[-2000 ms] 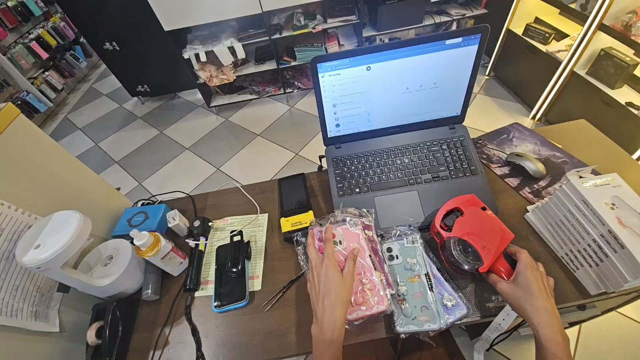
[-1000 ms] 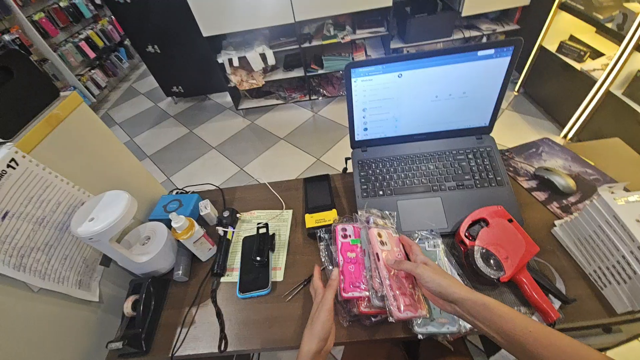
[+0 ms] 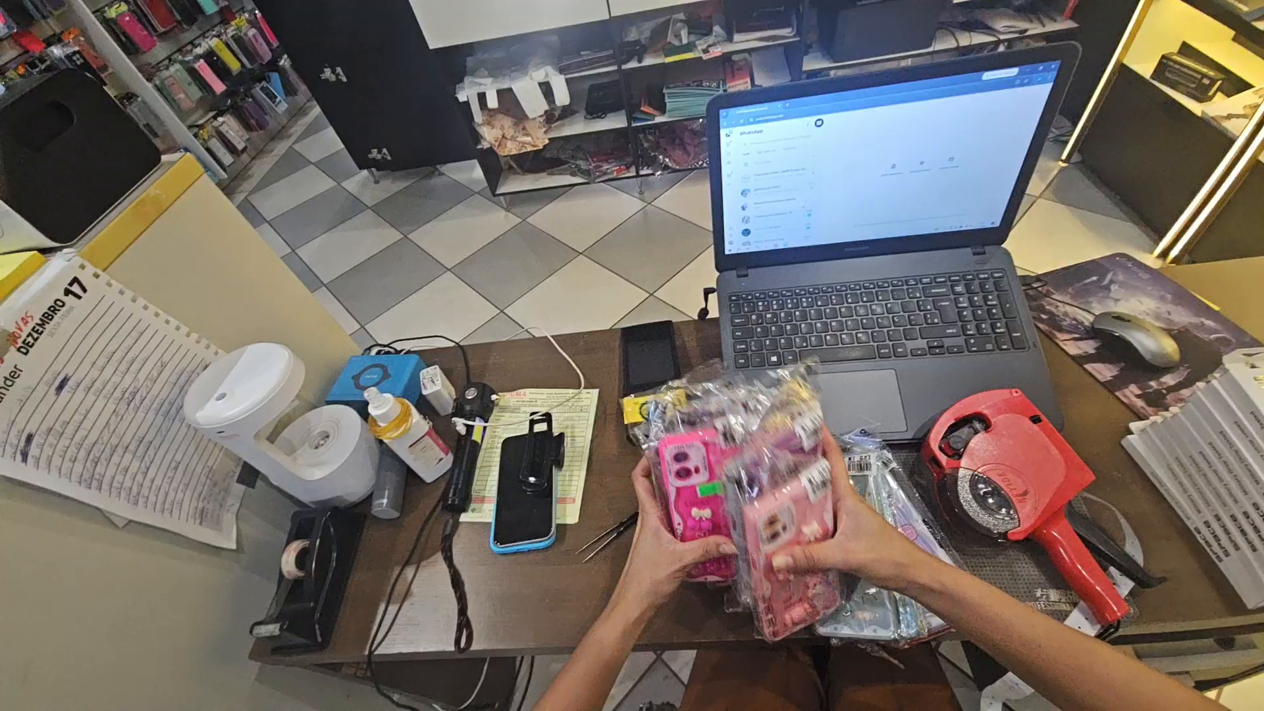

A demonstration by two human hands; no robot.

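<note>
My left hand (image 3: pixel 664 541) grips a bright pink phone case (image 3: pixel 694 494) in clear plastic wrap, its thumb across the lower part. My right hand (image 3: pixel 857 538) holds a lighter pink wrapped phone case (image 3: pixel 787 553), thumb on its front. More wrapped cases are bunched behind these two, above the desk. To the right, pale blue wrapped phone cases (image 3: pixel 861 597) lie under my right wrist. A red price labeling gun (image 3: pixel 1017 504) rests on its side beyond them. A pair of tweezers (image 3: pixel 607 535) lies left of my left hand.
An open laptop (image 3: pixel 879 326) stands behind my hands, with a mouse (image 3: pixel 1136 339) at its right. A phone (image 3: pixel 524 489), a small bottle (image 3: pixel 410 434), a tape dispenser (image 3: pixel 311 583) and cables occupy the left side. Stacked white boxes (image 3: pixel 1210 474) stand at the right edge.
The labeling gun was in my right hand and now lies on the desk. Both hands have taken hold of the pink cases and lifted them; the pale blue cases stay on the desk.
</note>
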